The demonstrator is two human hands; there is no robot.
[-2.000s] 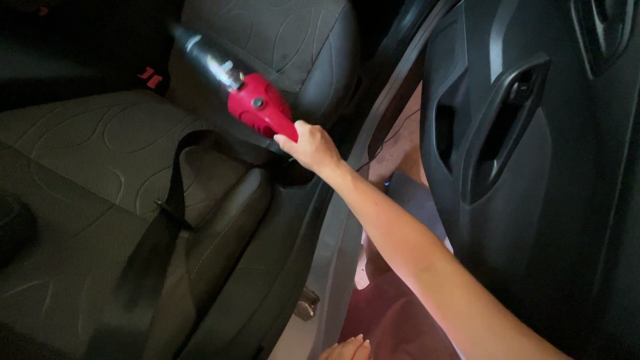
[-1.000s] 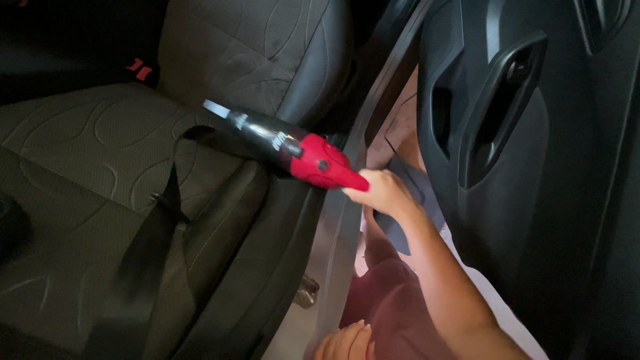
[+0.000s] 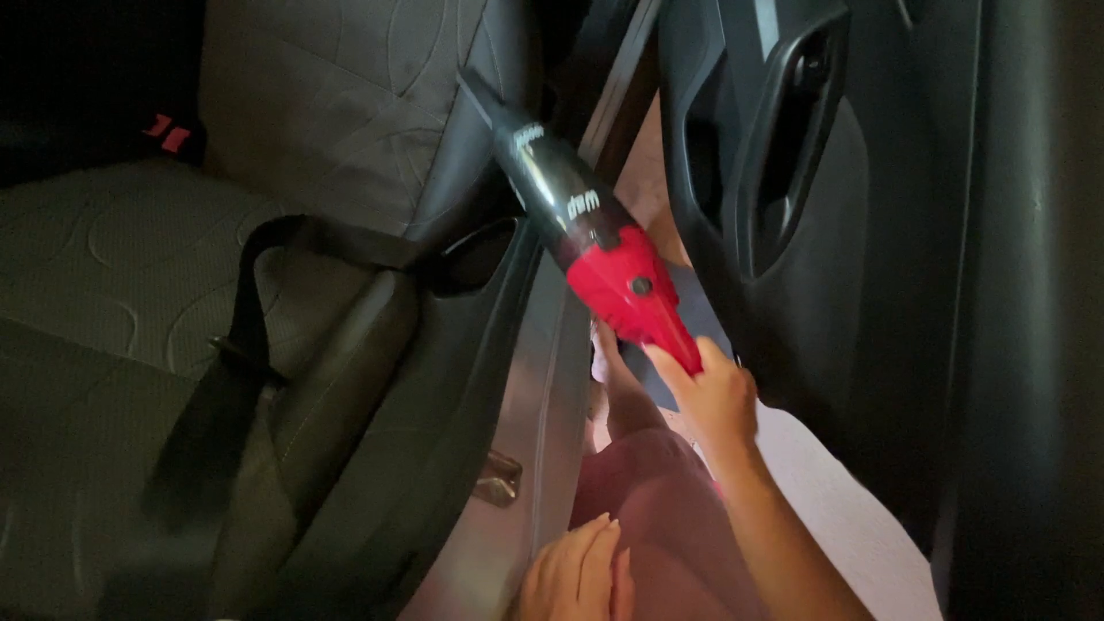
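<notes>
A red and black handheld vacuum cleaner (image 3: pixel 625 280) points up and to the left, its narrow nozzle over the side of the car seat's backrest (image 3: pixel 345 95). My right hand (image 3: pixel 711 392) is closed around the red handle at its lower end. At the bottom centre, my left hand (image 3: pixel 582 573) rests near my leg with its fingers together and slightly bent; nothing shows in it, though its palm is hidden. A black seat belt (image 3: pixel 250 302) with a metal tongue loops over the patterned fabric seat cushion (image 3: pixel 129 259).
The car door (image 3: pixel 906 345) with its pull handle (image 3: pixel 789 155) stands open on the right. A metal door striker (image 3: pixel 500 479) juts from the door sill (image 3: pixel 535 414). Red buckle parts (image 3: pixel 166 134) show at the upper left. My legs are between seat and door.
The vacuum cleaner first moved back from the backrest toward the door side, then swung so its nozzle points more steeply up the frame. My right hand has kept hold of it.
</notes>
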